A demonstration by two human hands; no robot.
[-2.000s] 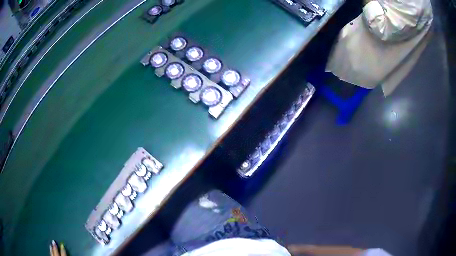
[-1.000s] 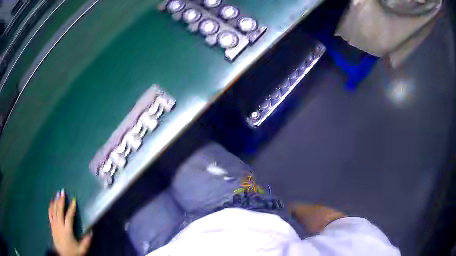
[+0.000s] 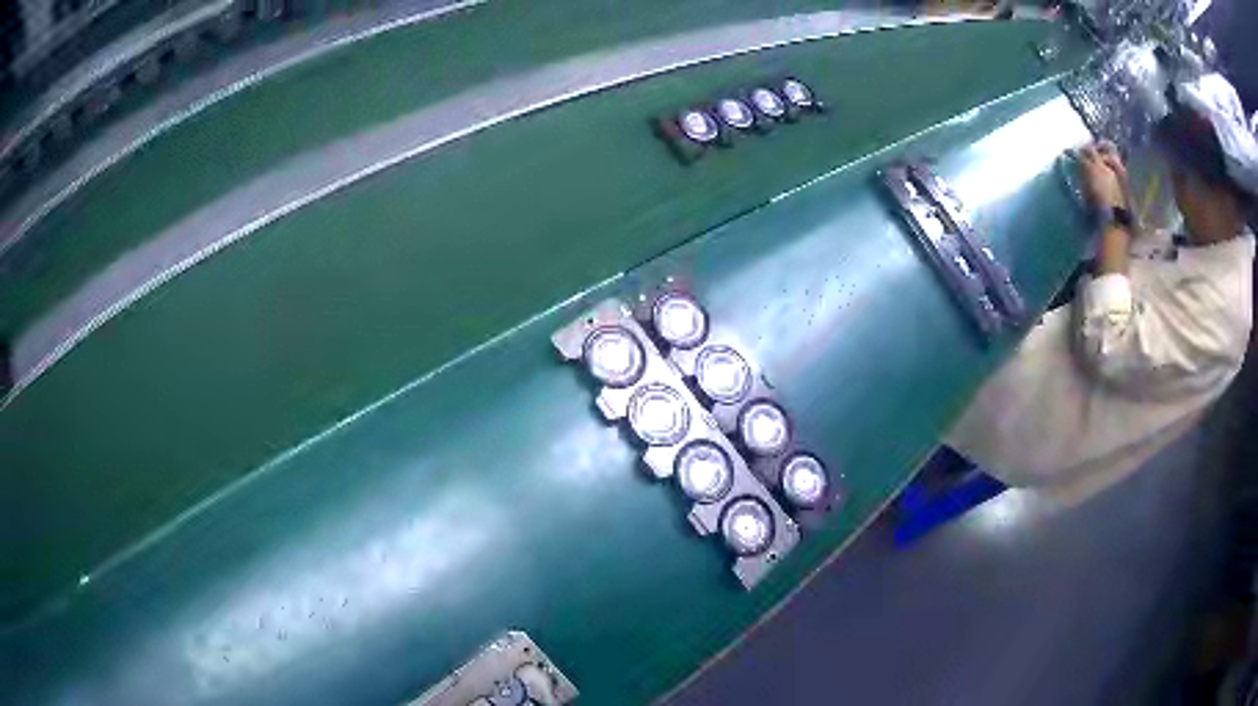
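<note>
Neither of my hands is in the picture. Nearest me, the end of a silver-grey module shows at the bottom edge; the rest is cut off. Beyond it, two four-position modules lie side by side. The nearer left housing is silver-grey and bears four round inserts with bright white centres. The right one is darker and also bears four bright round inserts. Nothing is held.
A long narrow slotted module lies farther right on the green bench. A dark four-ring module lies on the far green strip. Another person in a pale coat stands or sits at right, hands at the bench.
The view has swung up and to the right. The nearest module has slid mostly out at the bottom, and a hand seen earlier at lower left is gone. More of the other worker shows.
</note>
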